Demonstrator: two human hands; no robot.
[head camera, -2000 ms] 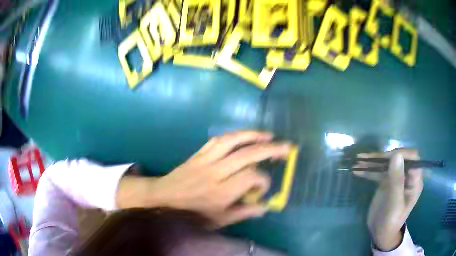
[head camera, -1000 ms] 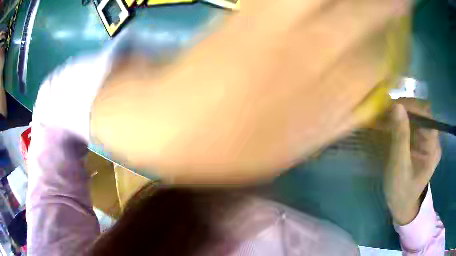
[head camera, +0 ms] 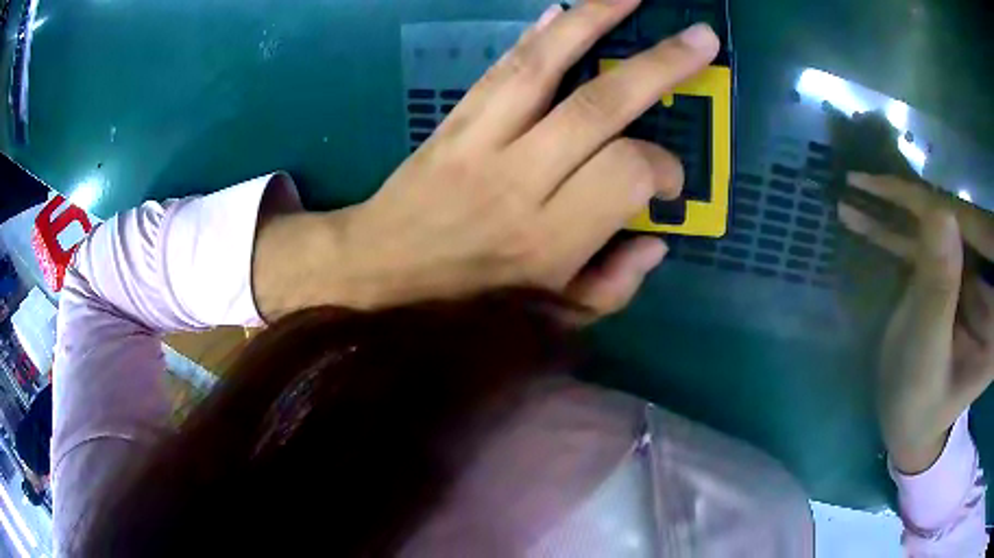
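My left hand (head camera: pixel 491 185) is spread over a yellow-and-black device frame (head camera: pixel 714 164), with fingertips on its upper and left parts and the thumb at its lower edge. The frame lies over a clear carrier sheet (head camera: pixel 779 223) with rows of small dark slots. A pale sheet part with dark slots (head camera: pixel 436 65) also shows left of my fingers; whether it is the same sheet is hidden. My right hand (head camera: pixel 937 283) is at the right, fingers closed around thin dark tweezers that are mostly hidden. Their tips are too dark to make out.
The green bench surface (head camera: pixel 273 109) lies around the sheet, with strong glare at the upper right. A red plastic stool or crate (head camera: pixel 55 242) stands beyond the bench at the left. Dark hair and a pink sleeve fill the bottom of the picture.
My left hand's blurred sweep has ended, and it now rests with a frame over the slotted sheet. The view has shifted, and the yellow pile is out of the picture.
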